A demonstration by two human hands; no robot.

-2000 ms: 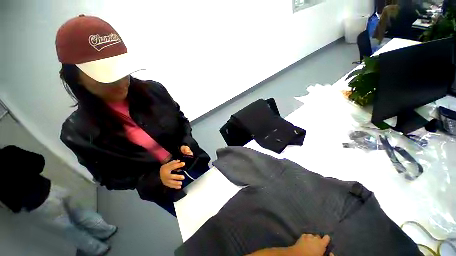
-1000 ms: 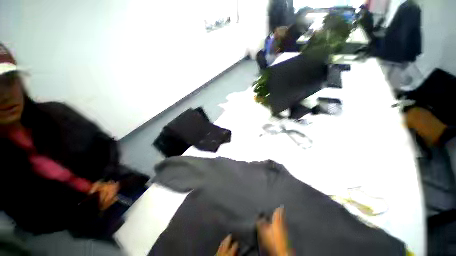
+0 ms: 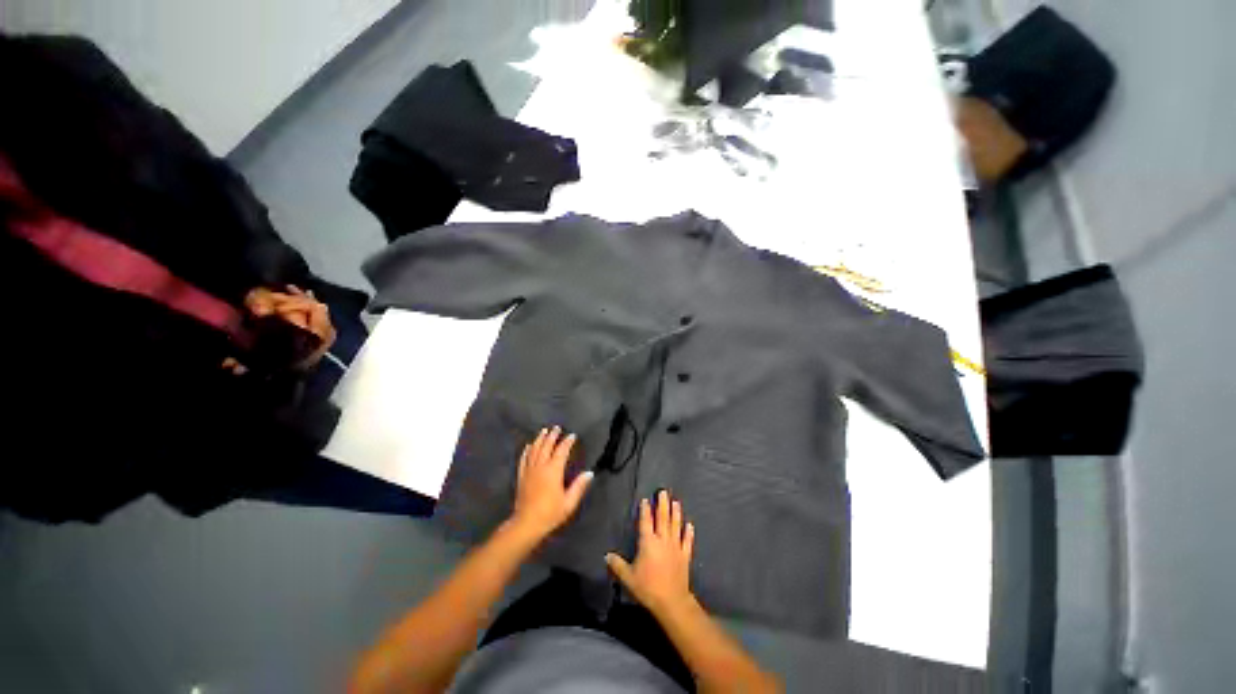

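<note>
The grey jacket [image 3: 759, 393] lies spread on the white table, neckline at the far end, sleeves out to both sides. Dark round buttons [image 3: 683, 377] run down its front centre. The front edge is partly lifted, showing a dark gap. My left hand [image 3: 548, 485] lies flat on the left lower front panel, fingers apart, holding nothing. My right hand [image 3: 660, 553] rests on the lower front just right of the centre edge, fingers apart, holding nothing. A pocket line [image 3: 752, 466] shows at the right.
A person in dark clothes [image 3: 122, 312] stands close at the left. A folded dark garment [image 3: 461, 147] lies beyond the left sleeve. A yellow tape measure [image 3: 965, 363] lies partly under the right sleeve. Plastic-wrapped dark pieces [image 3: 718, 138] and a monitor [image 3: 739, 41] are beyond; chairs [image 3: 1064, 359] stand at right.
The view has turned down onto the whole jacket. My hands have moved from the middle of the front down towards the hem and now lie apart, spread on the cloth.
</note>
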